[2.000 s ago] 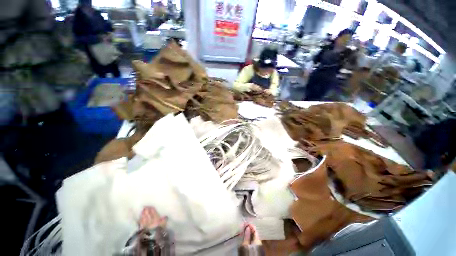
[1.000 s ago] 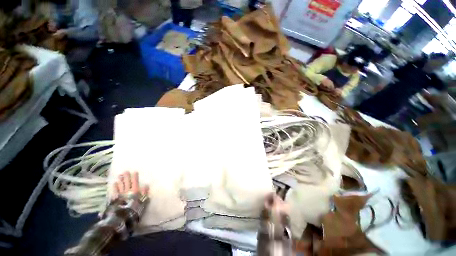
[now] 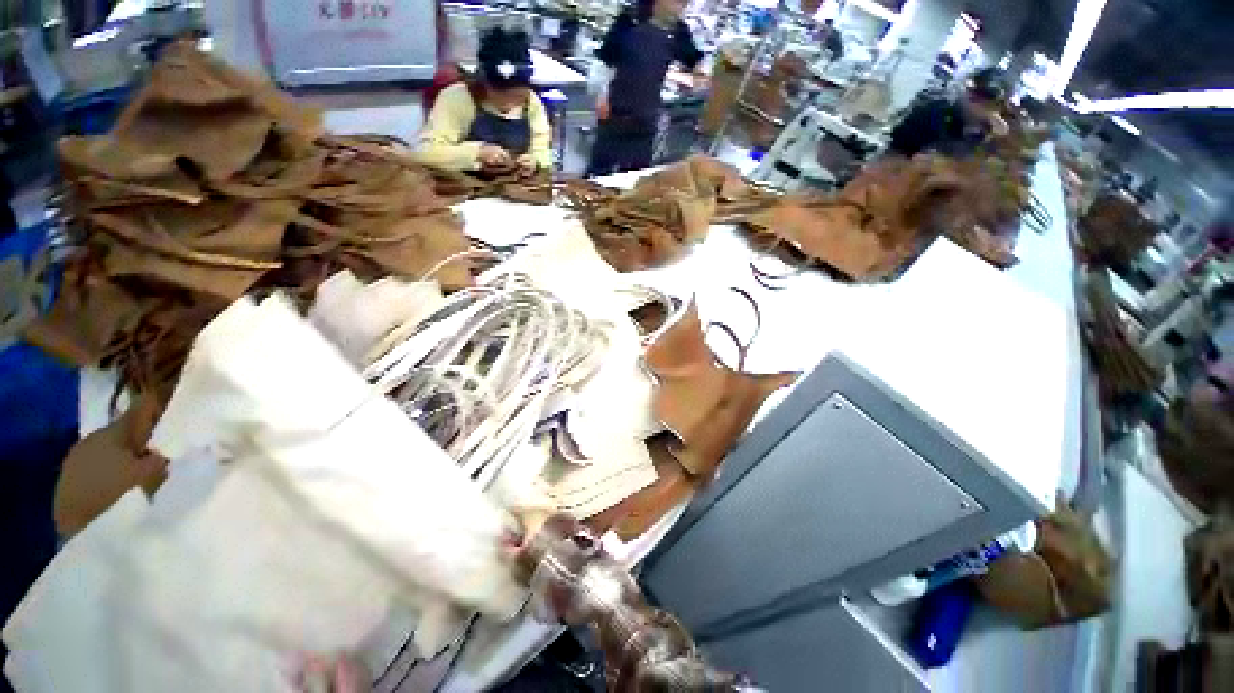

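Note:
Cream bag panels (image 3: 298, 521) lie in a large, uneven stack at the lower left, the upper ones tilted and blurred. A bunch of thin cream handles (image 3: 508, 339) loops out beyond the stack. My right hand (image 3: 521, 536) is at the stack's right edge, small and blurred below a shiny brown sleeve; whether it grips a panel cannot be told. My left hand (image 3: 329, 673) is at the bottom edge of the picture, blurred and partly cut off, against the cream panels; its fingers are unclear.
Crumpled tan bag parts (image 3: 203, 203) are heaped behind the stack at the left. More tan pieces (image 3: 704, 393) lie right of the handles and along the far side. A grey cabinet (image 3: 826, 501) stands close at the right. A person in yellow sleeves (image 3: 494, 122) sits across the table.
The view has swung right, bringing the grey cabinet back in. The cream panels now sit unevenly and tilted. My left hand, earlier spread flat on them, now shows only at the bottom edge.

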